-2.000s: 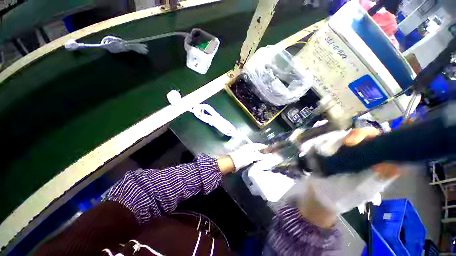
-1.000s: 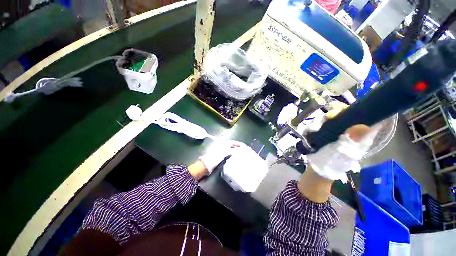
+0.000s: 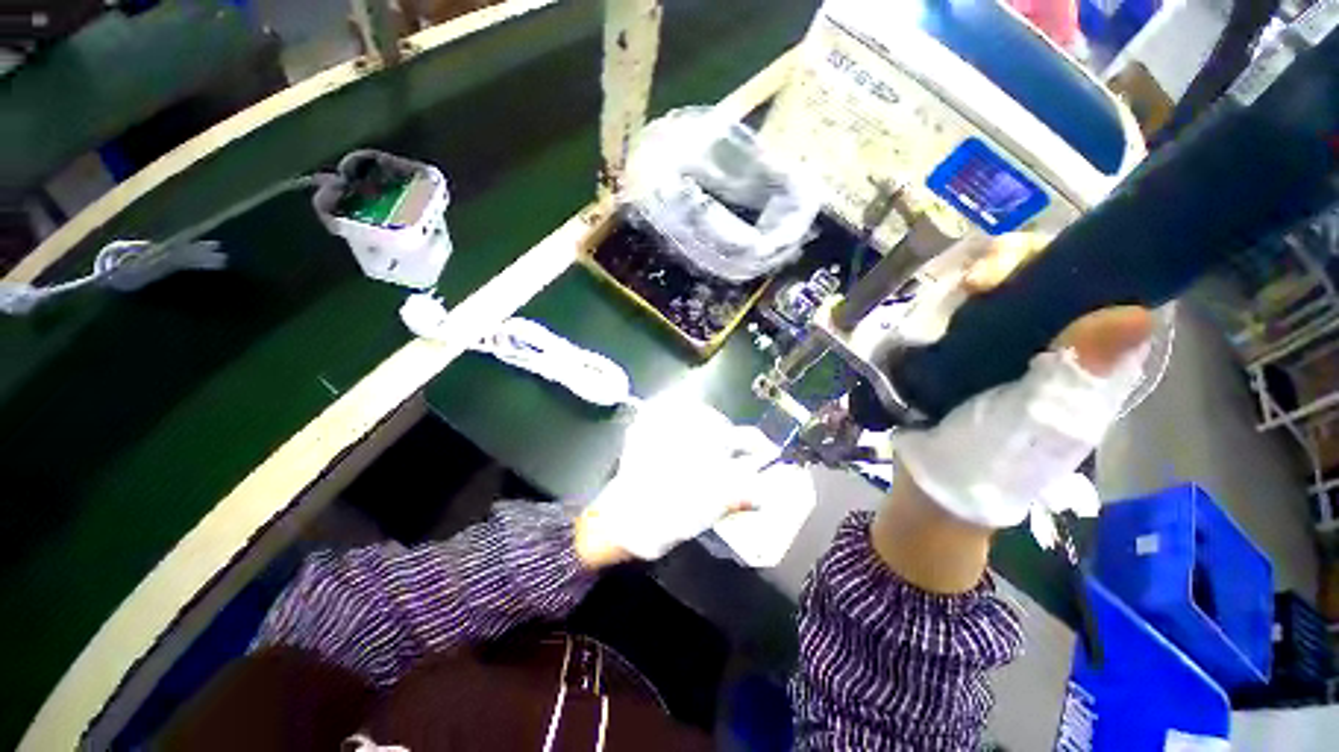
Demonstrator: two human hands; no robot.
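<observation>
My gloved left hand (image 3: 668, 478) holds a white housing (image 3: 770, 517) on the bench. Its fingers lie over the top, and bright glare hides their tips. My gloved right hand (image 3: 1013, 419) grips the large dark screwdriver (image 3: 1079, 279). The screwdriver's metal nose and bracket (image 3: 822, 345) reach down to just right of the housing. I cannot tell if the tip touches it. A bundled white cord (image 3: 558, 363) runs from the housing side to a plug (image 3: 426, 315) on the conveyor rail.
A yellow-edged tray (image 3: 705, 345) of dark parts has a crumpled clear bag (image 3: 720, 199) on it. A small dark tray (image 3: 805, 294) is beside it. A cream box (image 3: 955, 125) stands behind. An open corded housing (image 3: 389, 221) is on the conveyor. Blue bins (image 3: 1182, 566) are at right.
My left hand has moved from the housing's left side over its top. The screwdriver's metal nose has come closer to the housing. The view has shifted slightly.
</observation>
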